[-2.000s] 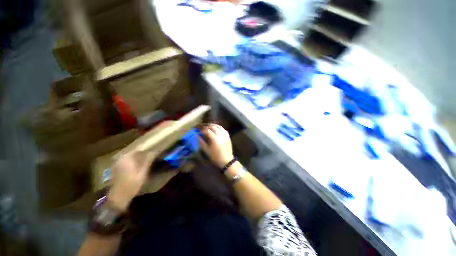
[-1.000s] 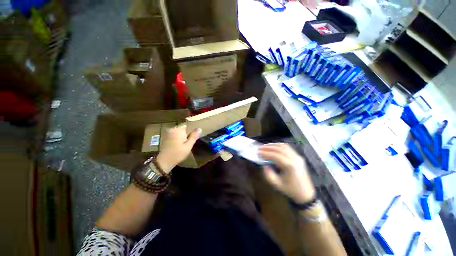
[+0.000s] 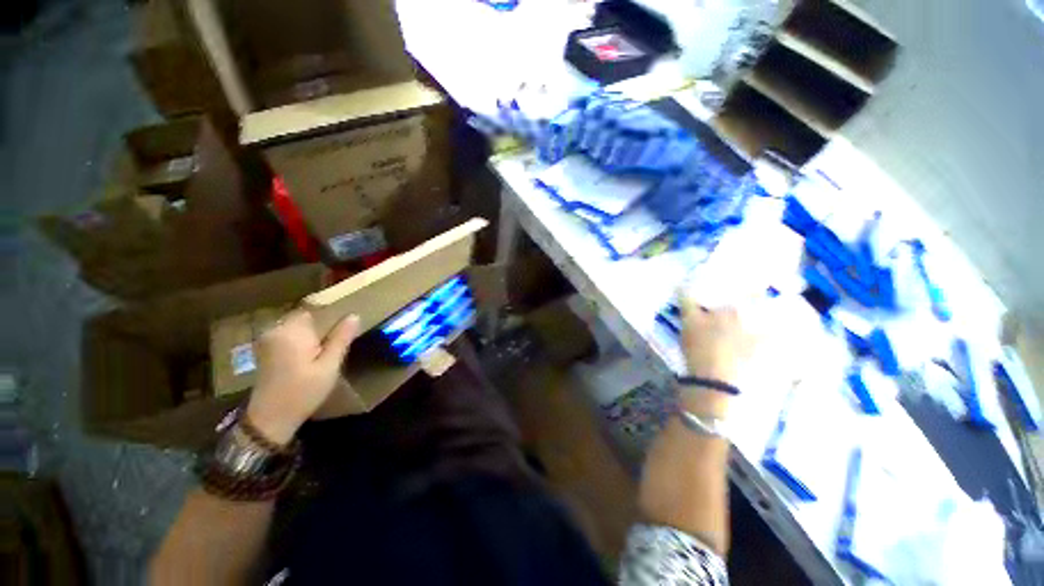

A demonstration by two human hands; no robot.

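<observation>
The brown inner carton (image 3: 395,276) is tilted on the lap with its lid up. Blue-and-white retail boxes (image 3: 429,321) stand in rows inside it. My left hand (image 3: 293,369) grips the carton's left side, thumb on the lid flap. My right hand (image 3: 716,339) is over the near edge of the white table (image 3: 578,269), blurred; small blue-edged boxes lie at its fingers, and I cannot tell whether it holds one. A fanned pile of retail boxes (image 3: 630,143) is on the table ahead.
The low master carton (image 3: 132,372) is at left with a labelled inner carton (image 3: 235,349) inside. A tall shipping carton (image 3: 343,172) stands ahead, a red thing (image 3: 293,218) beside it. The table bears a black box (image 3: 613,46), loose boxes (image 3: 841,258) and a divided rack (image 3: 801,74).
My right hand has left the inner carton, where it held a white retail box, and moved right to the table. My left hand still holds the carton. The view has turned right.
</observation>
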